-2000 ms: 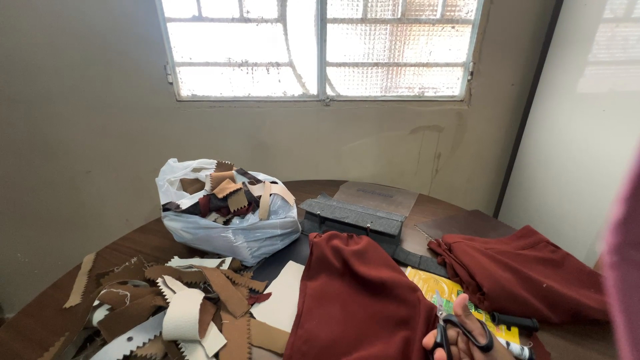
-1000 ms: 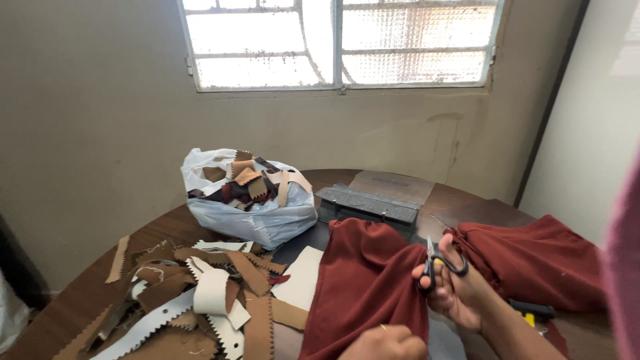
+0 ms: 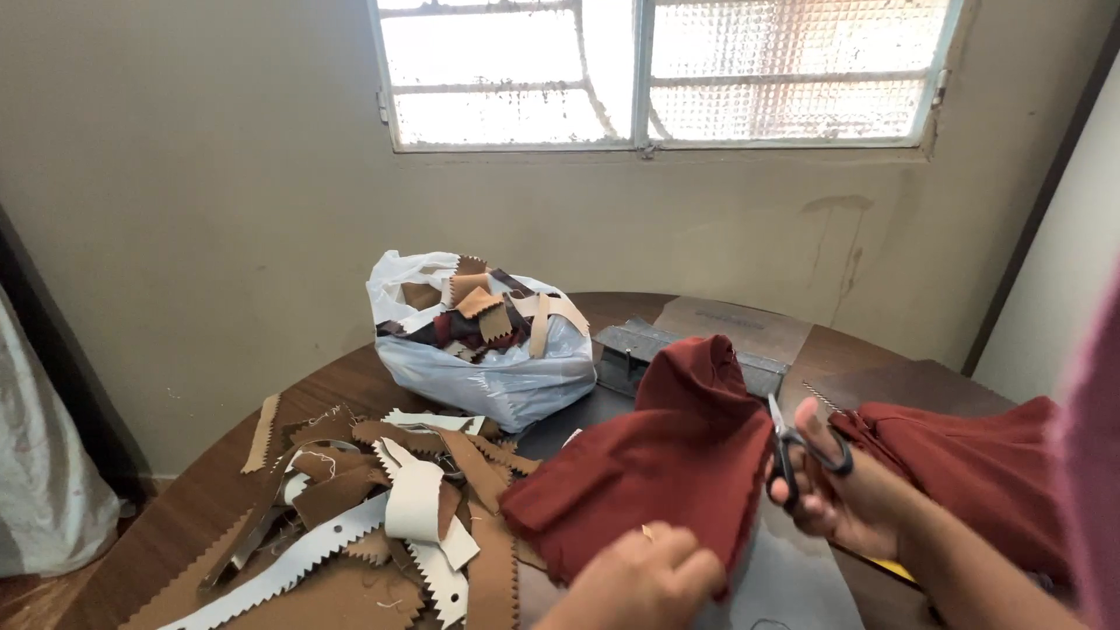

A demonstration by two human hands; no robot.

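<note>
My right hand (image 3: 818, 490) holds a pair of scissors (image 3: 792, 446) with black handles, blades pointing up and partly apart, beside the right edge of a dark red cloth (image 3: 665, 455). The near part of that cloth is gripped by my left hand (image 3: 661, 560), its fingers curled over it; the cloth's top stands up in a fold. Behind the scissors, a second dark red cloth (image 3: 971, 472) lies bunched at the right.
A white plastic bag (image 3: 490, 376) full of zigzag-edged scraps stands at the table's back. Brown and white scraps (image 3: 350, 525) pile up at the left. A grey box-like object (image 3: 626, 354) sits behind the cloth. The round wooden table (image 3: 324, 394) stands before a wall with a window.
The scissors in my right hand have risen and now stand beside the cloth. My left hand has come into view on the cloth, which has been lifted and gathered into a fold.
</note>
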